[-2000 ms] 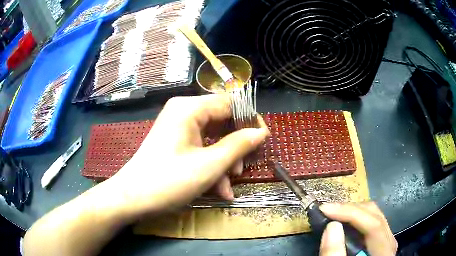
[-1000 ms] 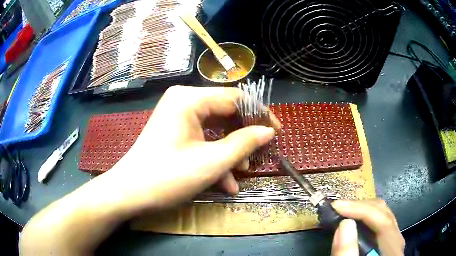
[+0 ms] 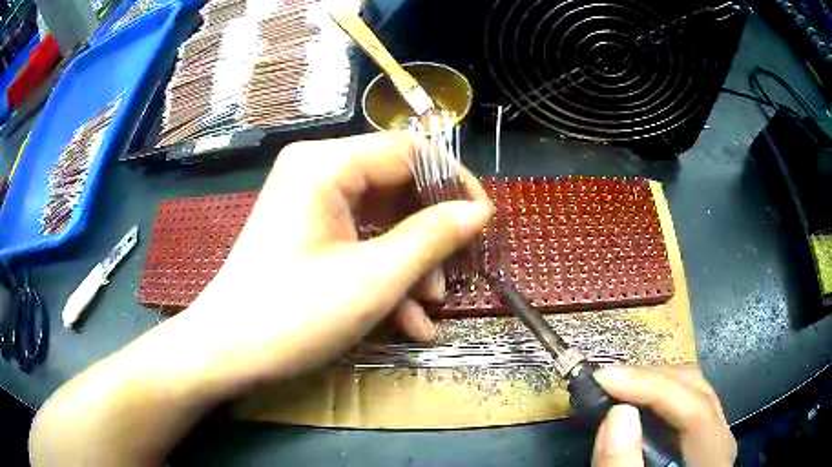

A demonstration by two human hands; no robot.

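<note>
My left hand is shut on a bunch of thin leaded components, pale ends up, above the middle of the dark-red holder board. One pale stick stands upright just right of the bunch. My right hand holds the soldering iron by its dark grip, cut off by the bottom edge. The iron's tip is at the board near its front edge, below my left fingers; whether it touches a part cannot be told. My left hand hides part of the board.
Silvery strands and debris lie on the cardboard. Behind are the flux pot with its brush, a parts tray and the fan. Left are a blue tray and knife; right, a yellow sponge.
The bunch has tilted and moved left and slightly up since a second ago. A single stick now stands apart from it. The iron tip has shifted slightly left and up; the whole view has shifted slightly.
</note>
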